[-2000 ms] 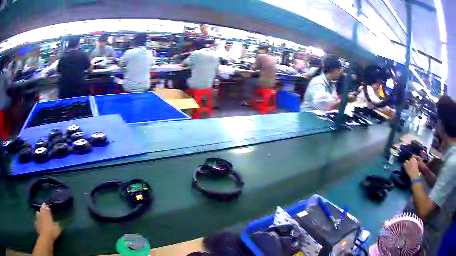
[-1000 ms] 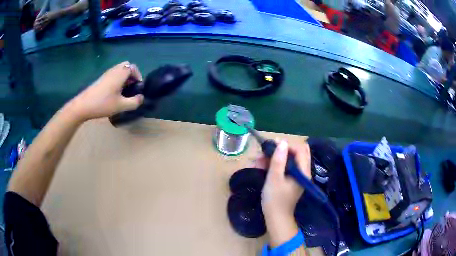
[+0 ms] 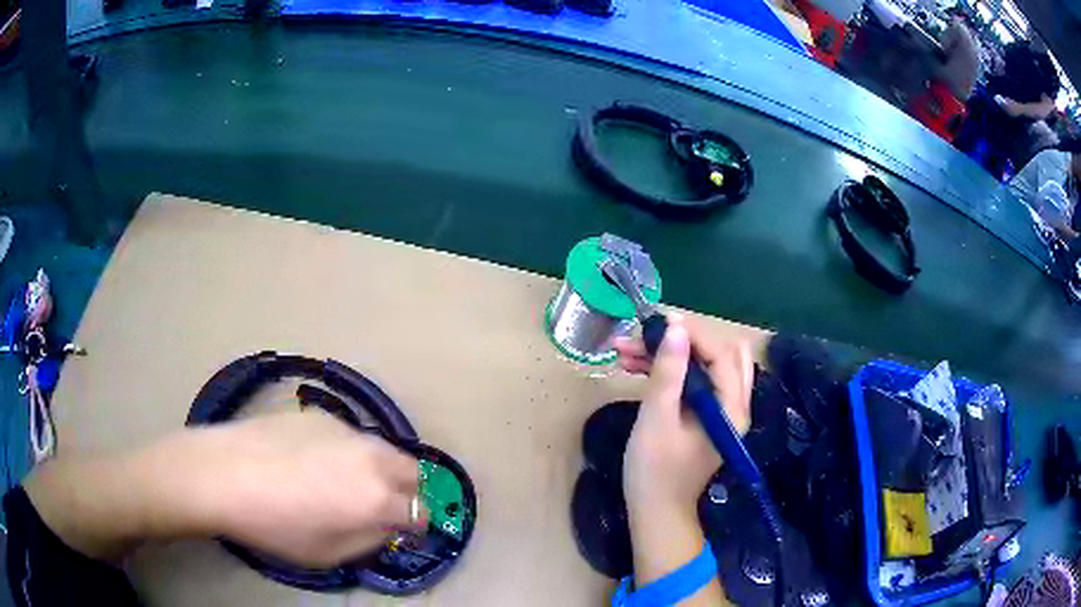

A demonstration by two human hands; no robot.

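Note:
A black headphone set (image 3: 308,377) lies on the tan board, its open ear cup holding a green circuit board (image 3: 441,496). My left hand (image 3: 279,486), bare and blurred, reaches over the headband with its fingers at the circuit board; whether they pinch anything is hidden. My right hand (image 3: 682,427), with a blue wristband, holds the soldering iron (image 3: 711,417) like a pen. The iron's metal tip end is at the grey metal pieces on top of the solder wire spool (image 3: 581,318), which stands upright near the board's back edge.
Black oval speaker plates (image 3: 602,522) lie piled at right. Beyond them is a blue tray (image 3: 869,498) with a yellow sponge (image 3: 908,523). Two headphone sets (image 3: 616,178) lie on the green belt (image 3: 356,142). Keys (image 3: 36,344) lie at the left edge.
My left hand has brought the headphone set from the belt side down onto the tan board and moved to its circuit board. My right hand still holds the iron at the spool.

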